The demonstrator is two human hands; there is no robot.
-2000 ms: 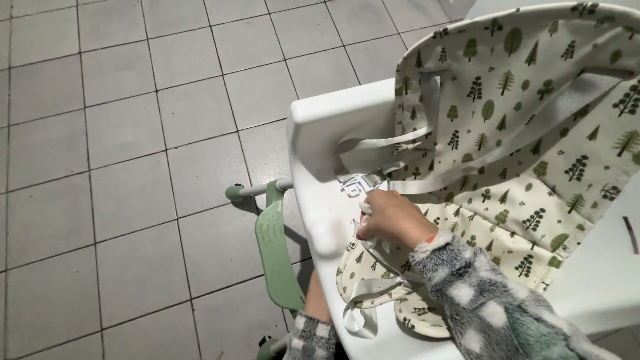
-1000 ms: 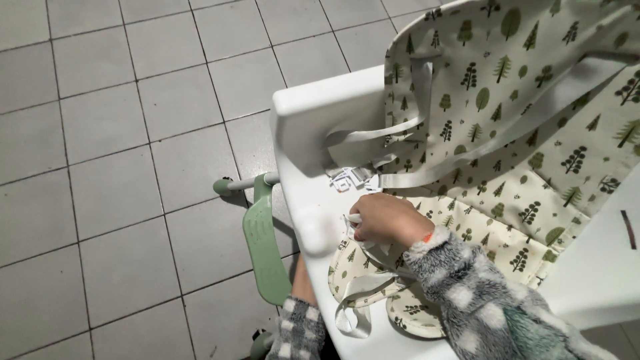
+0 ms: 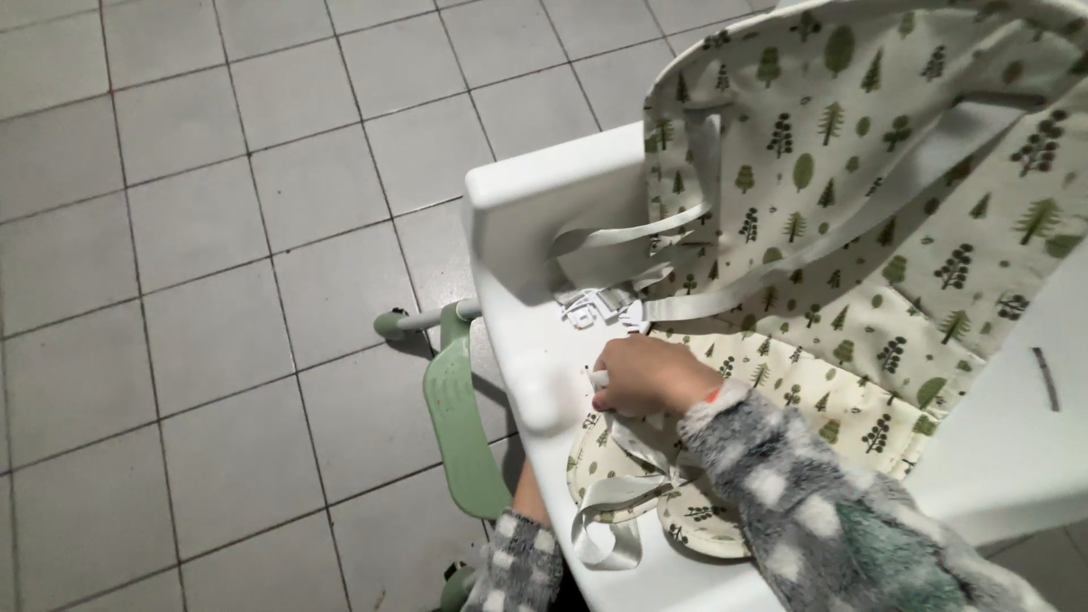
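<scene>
My right hand (image 3: 650,374) is closed on a small white piece at the front of a white plastic high chair seat (image 3: 544,331). A cream seat cushion (image 3: 816,374) with a green tree print lines the chair. Just above my fingers lie white plastic harness buckles (image 3: 599,308), joined to pale webbing straps (image 3: 705,302). Another strap (image 3: 608,518) loops over the cushion's front edge below my hand. My left forearm (image 3: 531,497) reaches beneath the seat edge; the left hand itself is hidden there.
A green footrest (image 3: 463,425) and a grey leg tube with a green foot (image 3: 393,325) stand left of the seat, over grey floor tiles (image 3: 204,340). A thin dark strip (image 3: 1046,378) shows on the chair's white right side.
</scene>
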